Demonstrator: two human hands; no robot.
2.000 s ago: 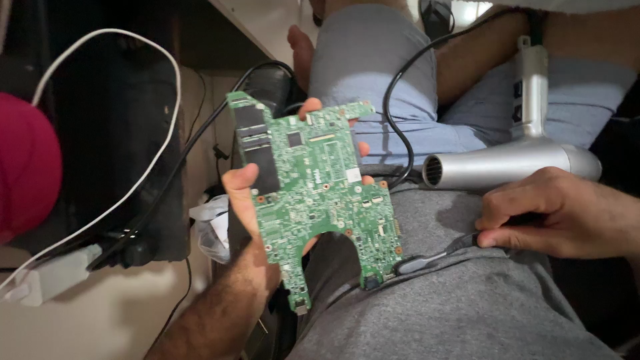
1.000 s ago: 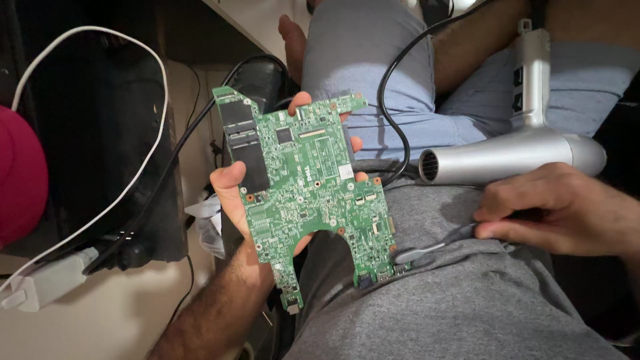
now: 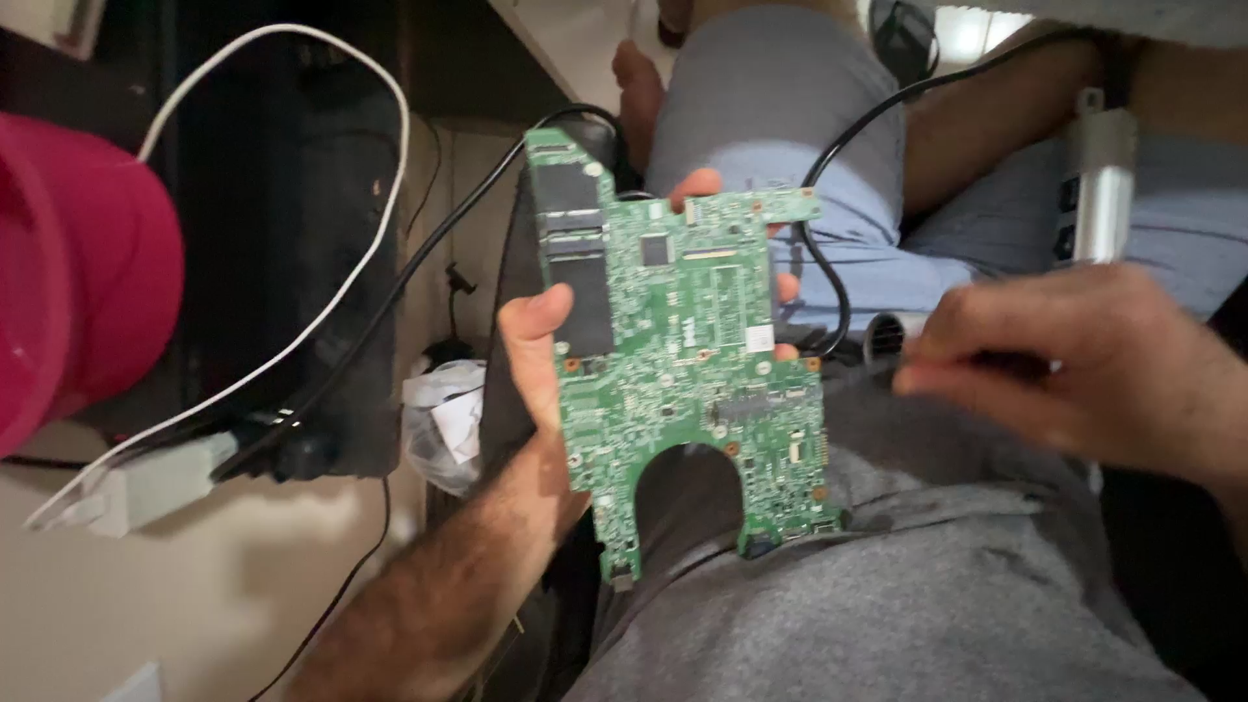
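A green laptop circuit board [image 3: 682,380] with black covers at its upper left and a U-shaped cutout below is held up over my lap. My left hand [image 3: 536,356] grips it from behind, the thumb on the left edge and fingertips showing at the top and right edges. At the right, my right hand [image 3: 1063,361] pinches a slim brush-like tool, heavily blurred. Its grey head [image 3: 746,408] appears over the board's lower middle; contact cannot be told. Behind that hand lies a silver hair dryer [image 3: 1107,195], its nozzle partly hidden.
A pink bucket [image 3: 117,283] stands at the left. A white cable [image 3: 402,146] and a white adapter [image 3: 161,483] lie on a dark surface beside it. A black cord [image 3: 361,336] passes behind the board. A clear plastic bag [image 3: 444,429] sits low, left of the board.
My right hand has moved up with the tool, whose head was near the board's lower right edge before and now shows over its lower middle. My left hand still holds the board.
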